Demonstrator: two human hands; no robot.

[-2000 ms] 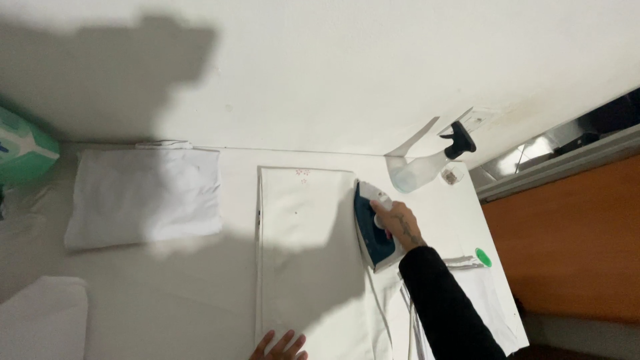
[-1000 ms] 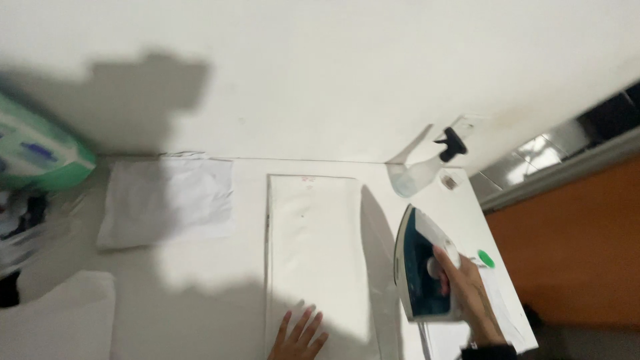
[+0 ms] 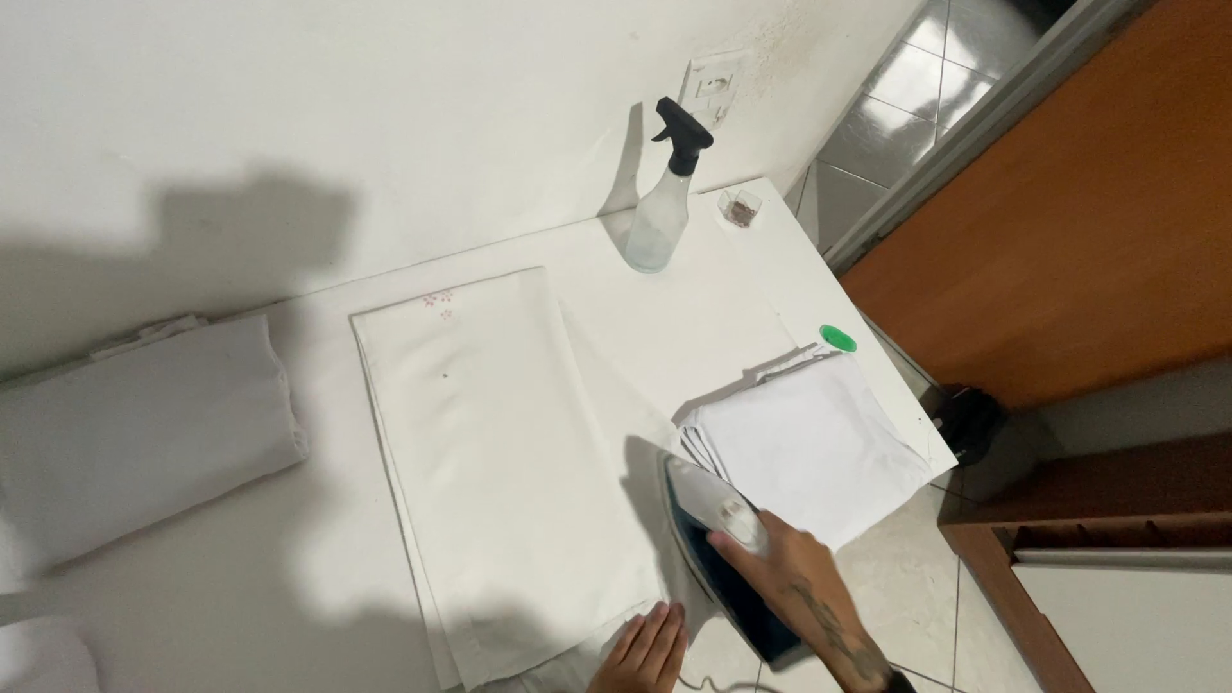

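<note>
My right hand [image 3: 794,577] grips the handle of a blue and white clothes iron [image 3: 731,568], held tilted at the right side of a folded white cloth [image 3: 500,452] with small pink marks near its far edge. Flat at the near right corner of that cloth lies my left hand [image 3: 647,647], fingers together, touching the fabric. Part of the iron's cord shows between the hands at the bottom edge. Whether the iron's soleplate touches the table cannot be told.
Folded white cloths lie at the left [image 3: 144,433] and right [image 3: 808,443]. A clear spray bottle [image 3: 659,226] with a black trigger stands by the wall, near a small clear container [image 3: 739,208]. A green disc [image 3: 837,338] touches the right cloth. An orange-brown door [image 3: 1059,212] is beyond.
The iron was on the folded cloth's right edge two seconds ago, then was lifted off to the right. My left hand has moved to the cloth's near right corner. The view has swung right.
</note>
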